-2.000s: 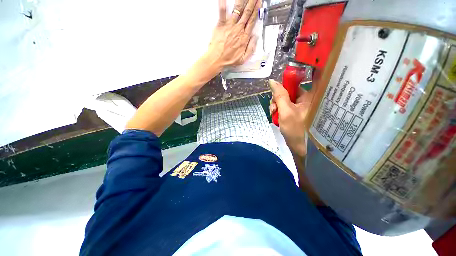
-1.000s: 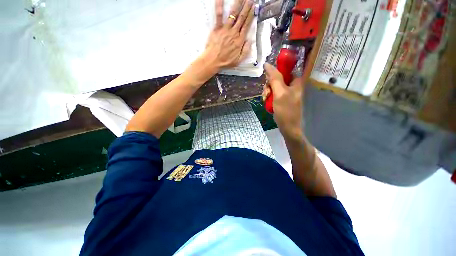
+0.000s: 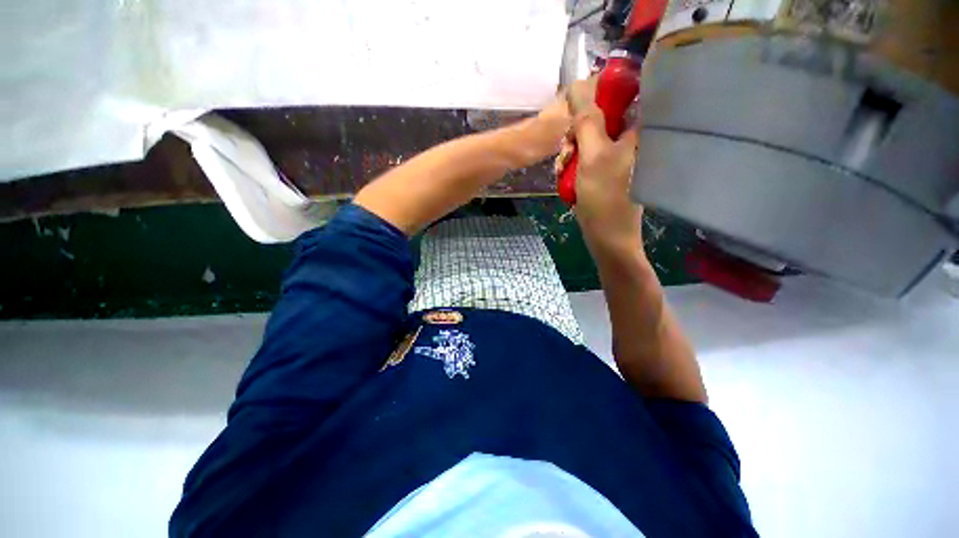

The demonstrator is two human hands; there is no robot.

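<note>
The large grey motor body of the cutting machine (image 3: 789,147) fills the upper right. My right hand (image 3: 602,168) is closed around its red handle (image 3: 617,89). My left hand (image 3: 578,100) is beside the handle, behind my right hand and mostly hidden; whether it holds anything cannot be told. The white fabric lay (image 3: 347,53) covers the upper left, its edge just left of my left hand. The knife blade cannot be made out.
A curved white offcut (image 3: 247,184) hangs over the brown table edge (image 3: 347,147). The green table side (image 3: 116,263) runs below it. A red part (image 3: 733,273) shows under the motor body. A pale floor is at both sides of my body.
My left hand has moved from flat on the white cloth to the right, beside the red handle. The small layered piece under it no longer shows. The motor body sits higher, with its labels mostly out of view.
</note>
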